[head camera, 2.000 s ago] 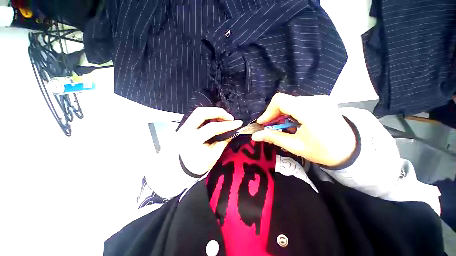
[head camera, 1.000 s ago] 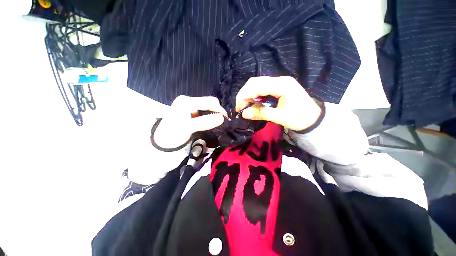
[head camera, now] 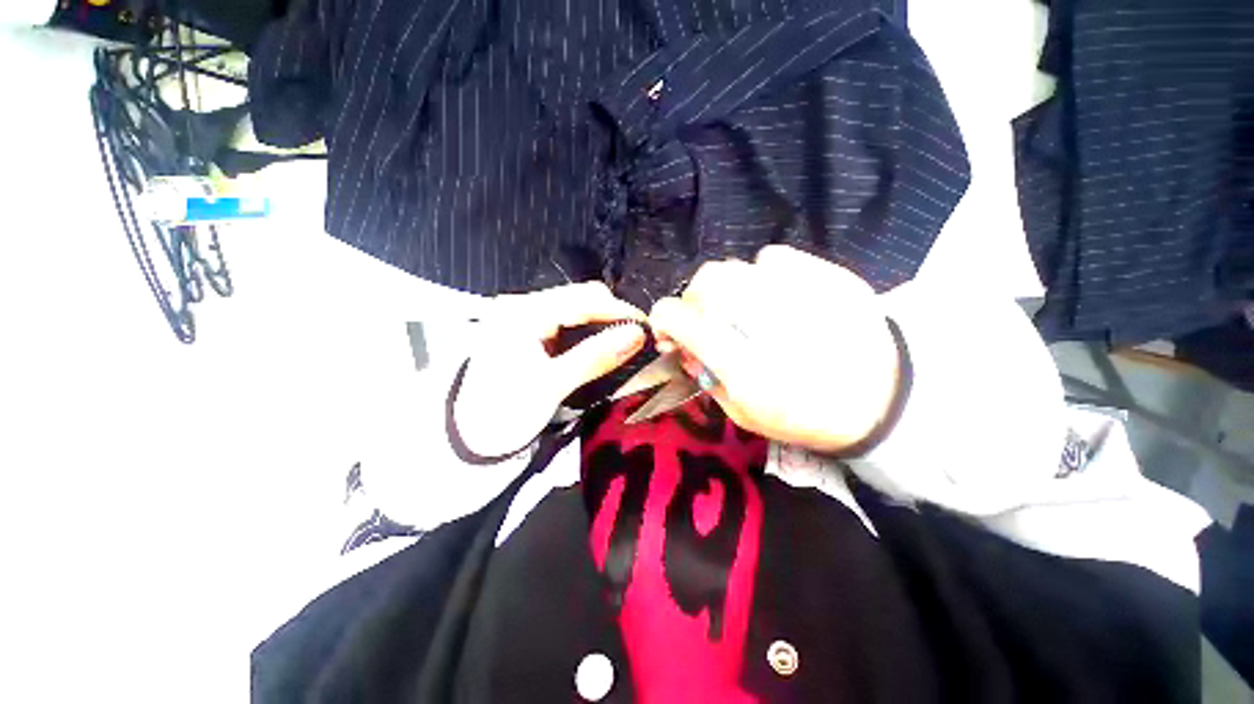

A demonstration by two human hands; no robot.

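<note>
The dark pinstriped garment [head camera: 495,151] lies spread over the white table, its gathered strip running down to my hands. My left hand [head camera: 530,360] pinches the dark zipper edge [head camera: 605,326], with small teeth showing beside the fingers. My right hand [head camera: 784,344] holds the thread snips [head camera: 663,388]; the pointed blades stick out below the fingers, apart and angled down-left over the red lettered front. The right fingertips touch the cloth close to the left fingertips. Fine threads seem to show above the hands. The snips' grip is hidden in my right hand.
Another pinstriped garment [head camera: 1148,165] hangs or lies at the right. Black hangers [head camera: 138,206] with a blue-and-white item [head camera: 220,208] are at the left. A plain dark cloth [head camera: 286,83] is at upper left. Metal table parts show at lower right.
The snips' blades, hidden or barely visible a second ago, now show below my right hand. The hands have moved slightly lower and remain close together. The view has shifted a little.
</note>
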